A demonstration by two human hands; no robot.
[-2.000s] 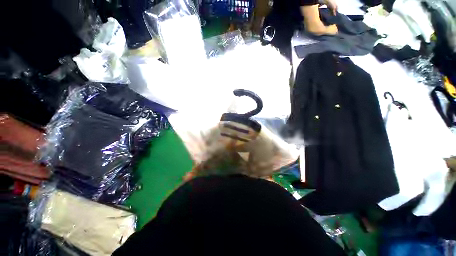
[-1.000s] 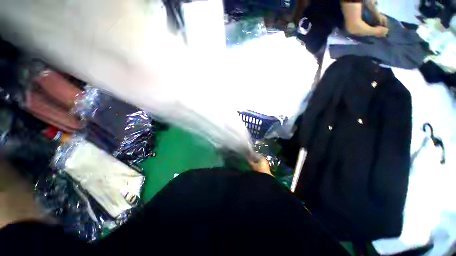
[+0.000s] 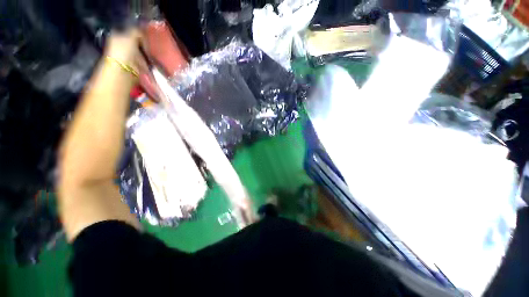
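Note:
My left hand (image 3: 129, 43) is at the upper left on my outstretched bare arm, blurred by motion. It appears closed on the upper end of a light garment (image 3: 203, 139). The garment shows as a narrow pale strip, seen nearly edge-on, slanting down from the hand toward my body. Its lower end lies just above my dark clothing. My right hand cannot be made out. Under and beside the strip lie bagged garments: a cream one (image 3: 165, 165) and a dark one in shiny film (image 3: 223, 90).
Reddish-brown garments (image 3: 165, 46) lie behind the strip. At the right, a bright white stack of polybags (image 3: 429, 174) rests on a blue basket (image 3: 371, 226). Green floor (image 3: 270, 162) shows between the basket and the bagged pile. A white plastic bag (image 3: 284, 29) lies farther back.
The light garment has swung from the bag stack, across the view, to over the bagged pile at the left. The view has turned left; the black jacket and table are out of sight.

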